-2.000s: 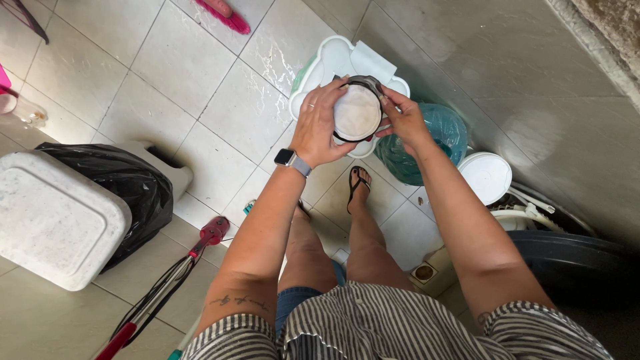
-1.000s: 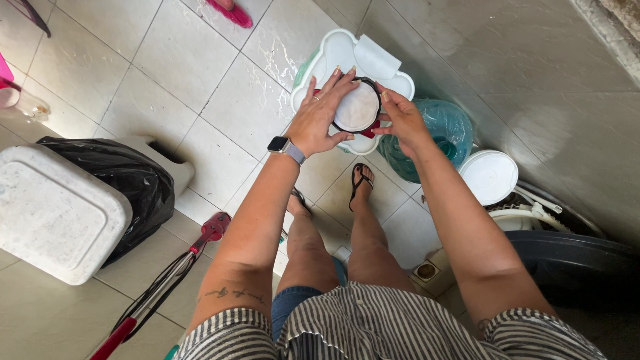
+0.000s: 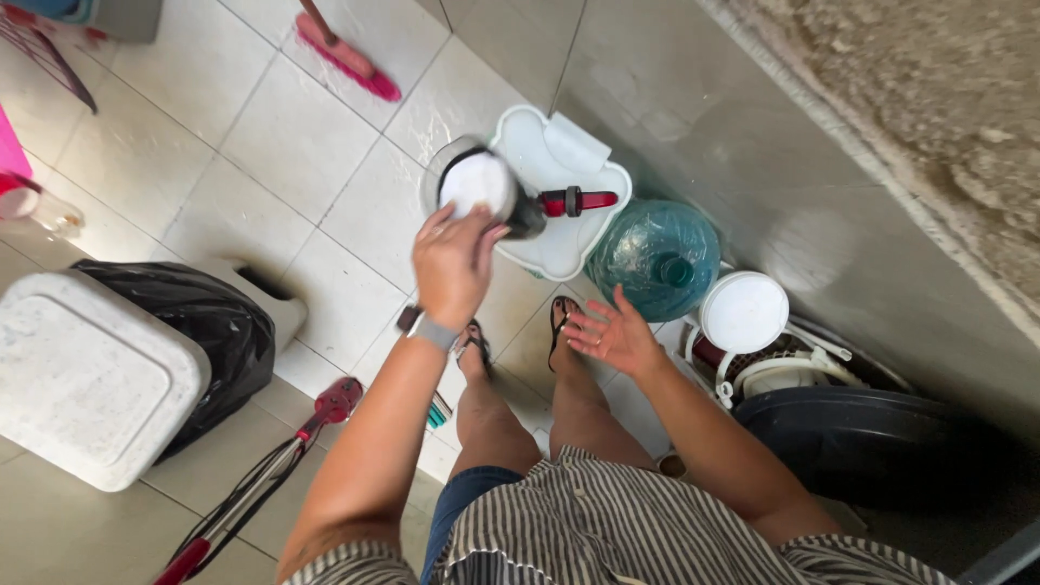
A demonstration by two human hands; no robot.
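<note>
My left hand (image 3: 457, 260) grips a round white filter-like piece (image 3: 478, 185) with a dark rim, seated at or in a clear and dark cylindrical container (image 3: 524, 218); motion blur hides how they join. Beneath and beside it is a white plastic lid (image 3: 524, 142) with a lobed outline. On that lid lies a red and black cylindrical part (image 3: 578, 202). My right hand (image 3: 609, 331) is empty with its fingers spread, below a teal water jug (image 3: 656, 260).
A white bucket lid (image 3: 743, 312) and a large black tub (image 3: 861, 439) stand at right. At left are a bin with a white lid (image 3: 97, 378) and black bag, and a red-handled stick appliance (image 3: 244, 487). A pink brush (image 3: 348, 58) lies on the tiled floor, farther off.
My right hand has let go of the round piece and drawn back toward my body. My left hand has moved the piece leftward, uncovering the red and black part on the lid.
</note>
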